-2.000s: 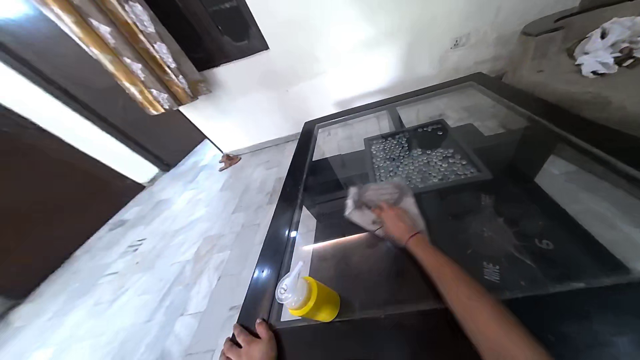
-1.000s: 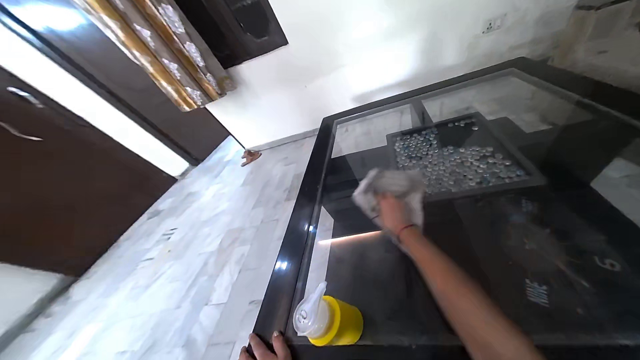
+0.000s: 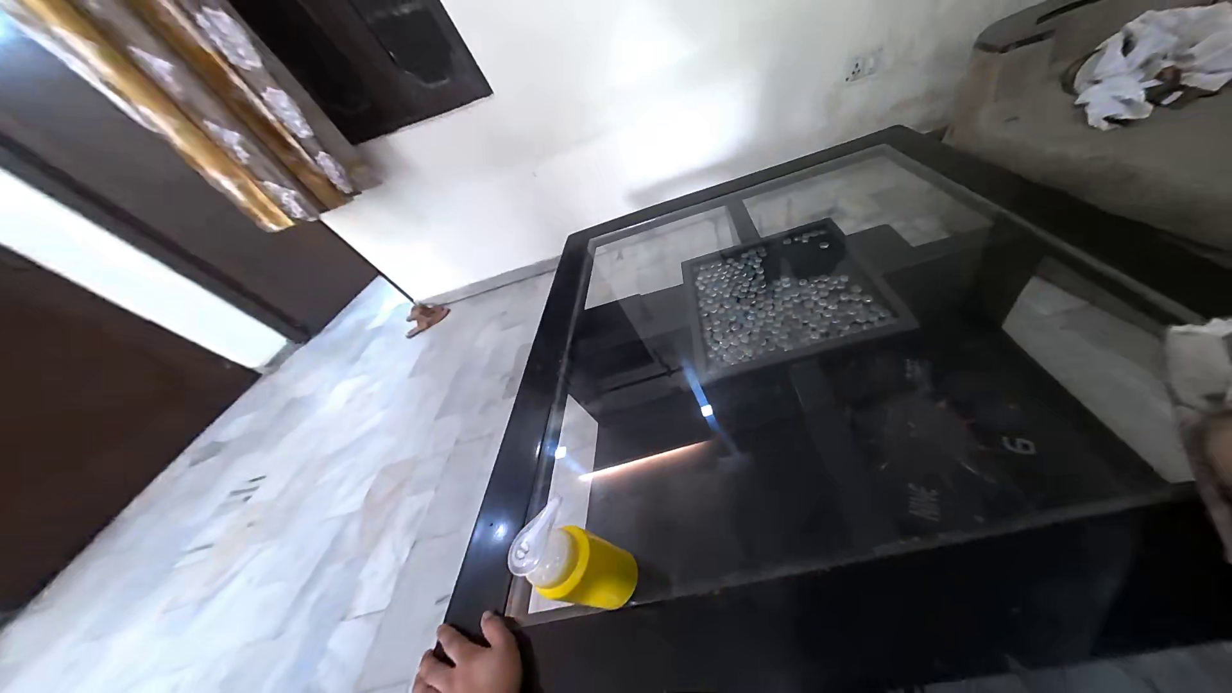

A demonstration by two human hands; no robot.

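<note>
My left hand (image 3: 470,659) rests on the near left corner of a black-framed glass-top table (image 3: 731,539), its fingers over the frame. Just beyond it stands a yellow bottle (image 3: 595,570) with a clear pump top. At the far right edge of the view, my right hand (image 3: 1218,443) is mostly cut off, against a pale cloth (image 3: 1198,366). Beneath the glass, a dark square tray holds several clear glass pebbles (image 3: 770,308).
A beige sofa (image 3: 1030,164) with a crumpled white cloth (image 3: 1145,67) stands at the upper right. A patterned curtain (image 3: 241,125) hangs at the upper left. Marble tiles (image 3: 318,500) cover the floor. A brown object (image 3: 426,316) lies by the wall.
My right hand and the cloth have moved from the middle of the glass to the far right edge of the view. My left hand remains at the table corner.
</note>
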